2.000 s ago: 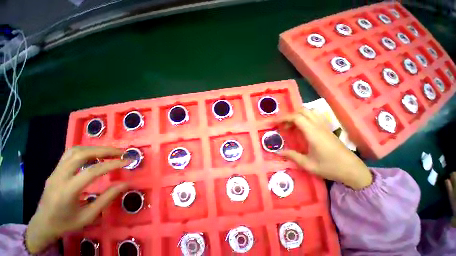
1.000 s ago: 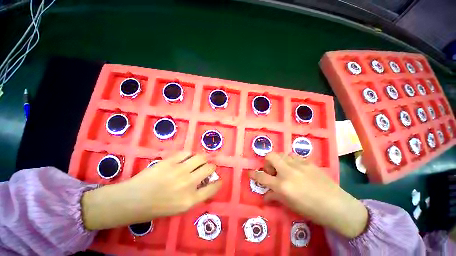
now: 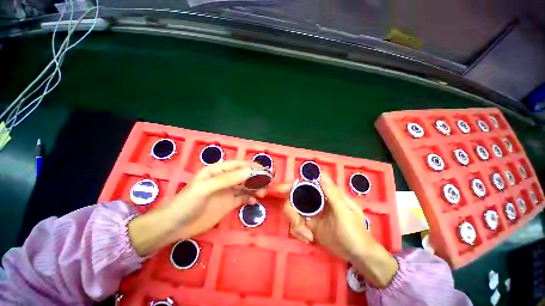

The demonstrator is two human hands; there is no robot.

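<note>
My left hand (image 3: 206,200) holds a round smartwatch module (image 3: 259,178) by its edge, tilted, with its dark face showing. My right hand (image 3: 334,224) holds another module (image 3: 307,198), black screen up, at its fingertips. Both are raised above the large red foam tray (image 3: 246,263). In the tray, modules with black faces lie in the back row, and one (image 3: 144,192) at the left shows a white band across its face. Two pockets in front of my hands are empty. A silver-white module (image 3: 355,280) is partly hidden by my right sleeve.
A second red foam tray (image 3: 439,233) at right holds several silver-white discs. A pale paper slip (image 3: 411,212) lies between the trays. A black mat (image 3: 72,173) and blue pen (image 3: 39,165) are at left, white cables (image 3: 57,66) upper left, white scraps (image 3: 494,287) lower right.
Both hands have lifted modules out of the tray's third row, leaving two pockets empty, and now hold them up close together. The camera view has shifted, so the trays appear lower.
</note>
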